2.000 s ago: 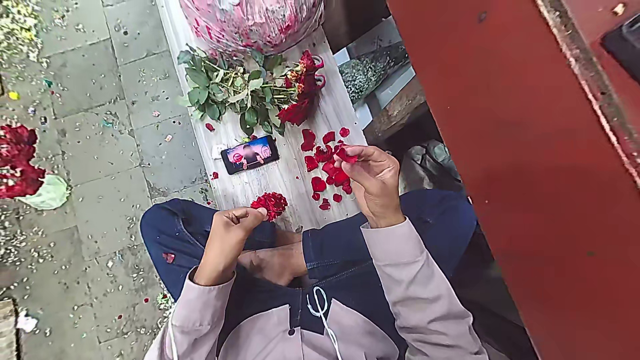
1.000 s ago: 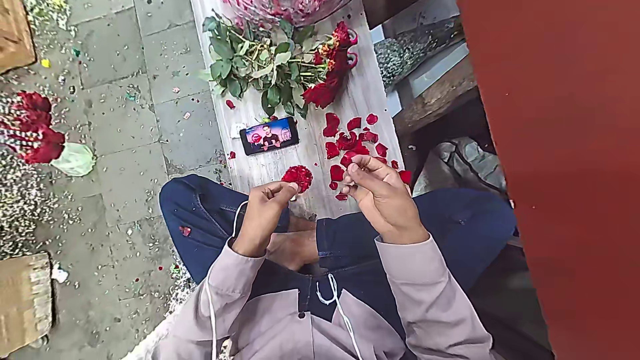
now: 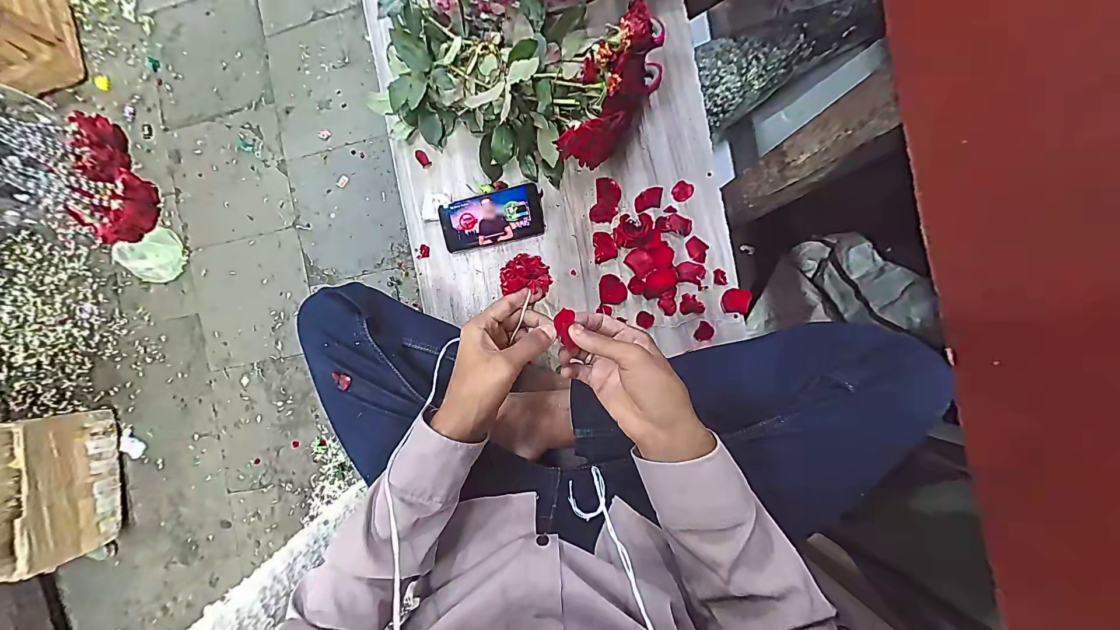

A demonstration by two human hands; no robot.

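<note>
My left hand (image 3: 499,354) pinches something thin just below a ruffled cluster of red petals (image 3: 526,275), which stands out above its fingertips. Close on its right, my right hand (image 3: 626,367) holds a single red rose petal (image 3: 565,328) between thumb and fingers. Beyond my right hand, loose red petals (image 3: 658,282) lie scattered on the pale wooden board (image 3: 700,131). A phone (image 3: 492,219) with a lit screen lies on the board beyond my left hand. A bunch of red roses (image 3: 604,131) with green leaves lies farther off.
A red panel (image 3: 1006,262) runs down the right side. At the far left are more red roses (image 3: 114,184), small white flowers (image 3: 52,324) and a wooden piece (image 3: 61,494) on grey paving (image 3: 236,184). Grey plastic sheeting (image 3: 849,280) lies right of the board.
My hands have come closer together, the right one now beside the left with a petal between its fingers. The view has shifted.
</note>
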